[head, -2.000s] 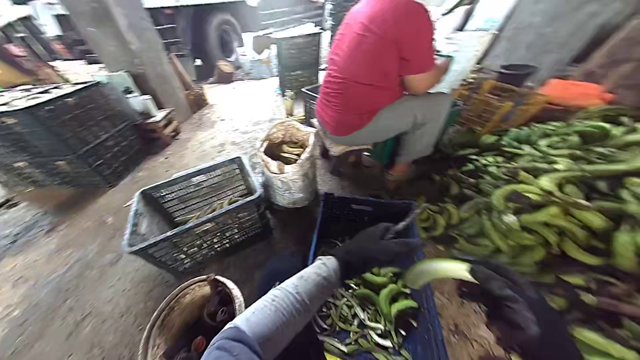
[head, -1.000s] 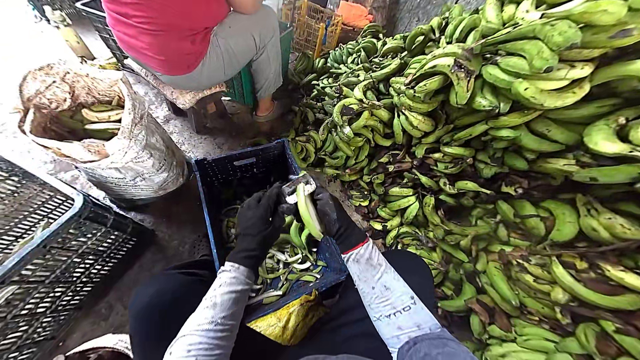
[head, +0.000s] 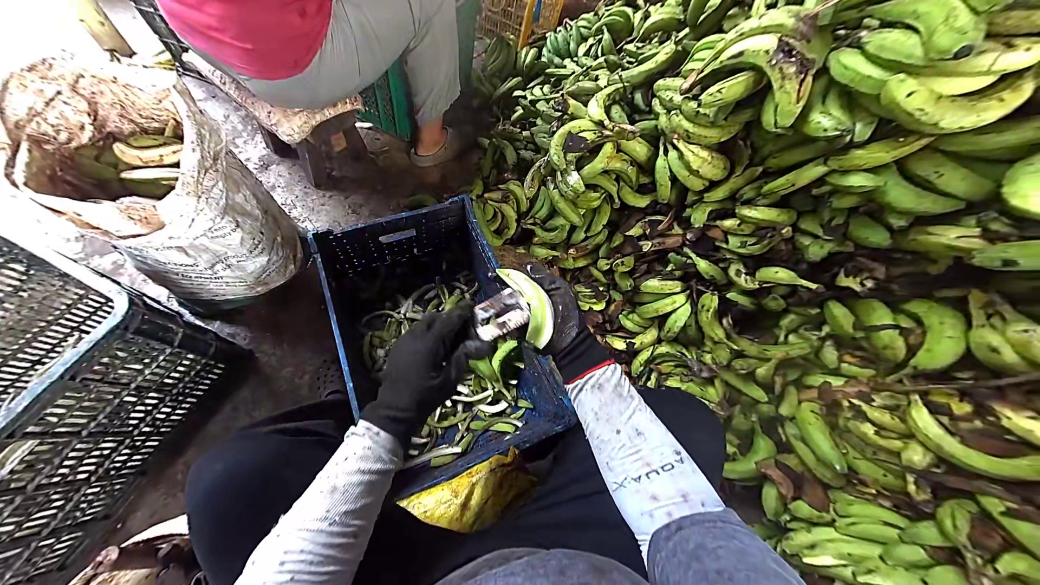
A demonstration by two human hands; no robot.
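My left hand [head: 431,361], in a black glove, grips a peeler-like metal tool [head: 501,314] against a partly peeled green plantain [head: 532,307]. Behind the fruit, my right hand [head: 561,313], also gloved in black, holds it at its right side; some of those fingers are hidden. Both hands are above a blue plastic crate [head: 331,325] between my legs. Strips of green peel [head: 479,410] lie inside the crate. Yellow sheet material [head: 471,491] hangs at its near edge.
A large heap of green plantains [head: 756,219] spreads along the right. At left are a woven sack [head: 231,236] holding plantains and a black plastic crate [head: 122,357]. Ahead, a person in a red shirt [head: 252,32] sits on a low stool [head: 325,142].
Two seconds ago my hands were apart, the right one holding a plantain; now they meet at the fruit over the blue crate. The view has swung down and right.
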